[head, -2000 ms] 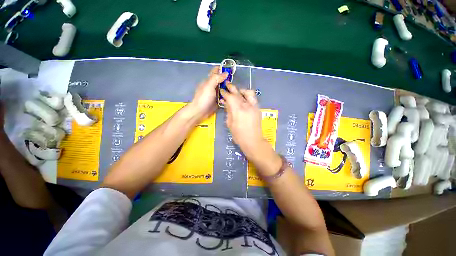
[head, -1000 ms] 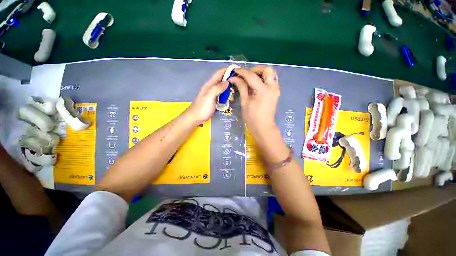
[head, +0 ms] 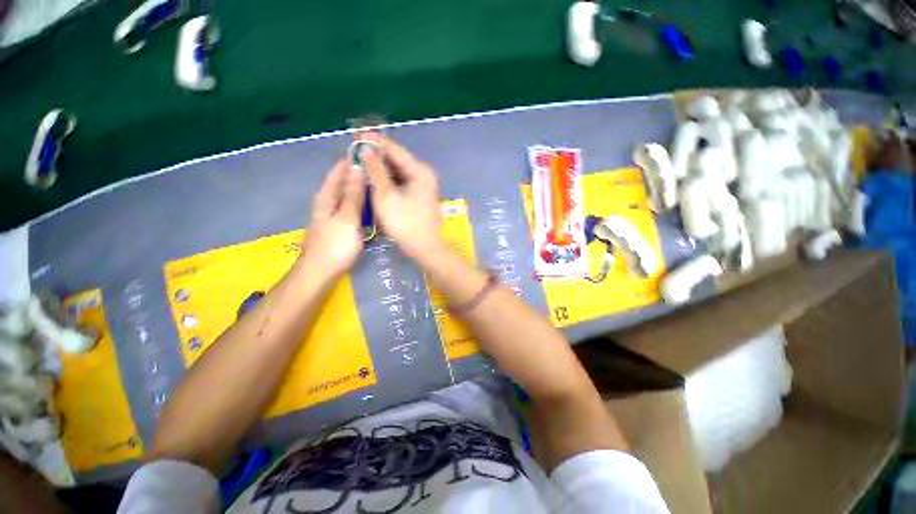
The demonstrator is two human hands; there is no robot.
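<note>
A part-filled housing point(head: 369, 219) is held between my two hands over the bench cover's far edge. Its white rim and a strip of blue battery show between the fingers; the rest is hidden. My left hand point(head: 336, 219) grips it from the left. My right hand point(head: 404, 196) is on its right side, fingers at its upper end, where a small green part shows. The picture is slightly blurred.
The grey-and-yellow bench cover point(head: 271, 216) lies below. A wrapped orange-red stick point(head: 558, 211) and a heap of white housings point(head: 763, 181) are right. More housings point(head: 25, 371) lie left. A cardboard carton point(head: 844, 341) is lower right. The green belt point(head: 331, 60) carries part-filled housings.
The view has turned and shifted right, showing more of the carton. My right hand has closed in on the housing's upper end, and the housing is now more hidden between my hands.
</note>
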